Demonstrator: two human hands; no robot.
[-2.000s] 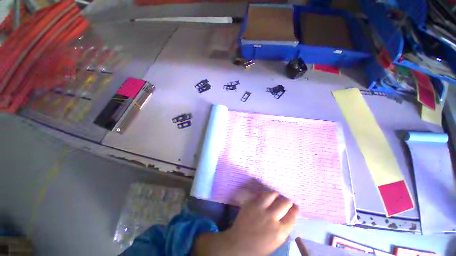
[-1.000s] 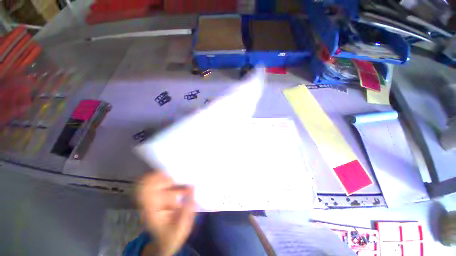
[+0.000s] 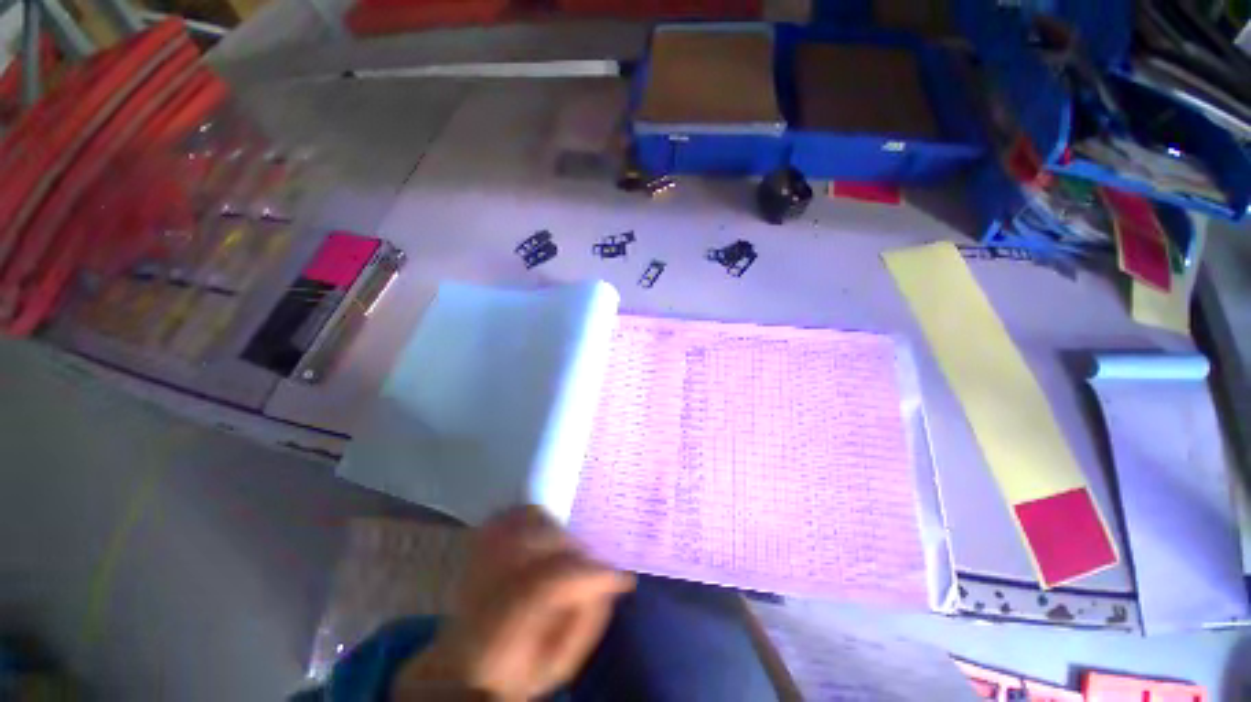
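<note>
A pink ruled form book (image 3: 755,453) lies open on the bench's front edge. Its pale blue cover (image 3: 473,391) lies turned out to the left, curled along the fold. My left hand (image 3: 535,603) is blurred at the book's lower left, by the cover's lower edge; whether its fingers grip the cover cannot be told. My right hand is not in view. Little piles of small dark frame parts (image 3: 535,248) lie behind the book, with others further right (image 3: 734,257) and a single part (image 3: 652,273) between.
A yellow strip (image 3: 981,384) and a second pad (image 3: 1166,480) lie right. A black round object (image 3: 783,196) stands before the blue divided bin (image 3: 707,148). A black and pink case (image 3: 323,305) and red trays (image 3: 96,165) are left. Blue file trays (image 3: 1166,130) stand rear right.
The white sheet raised a second ago is no longer up; the pink page shows again. The blue cover, rolled two seconds ago, is spread leftwards over where two dark parts lay. My left hand has moved.
</note>
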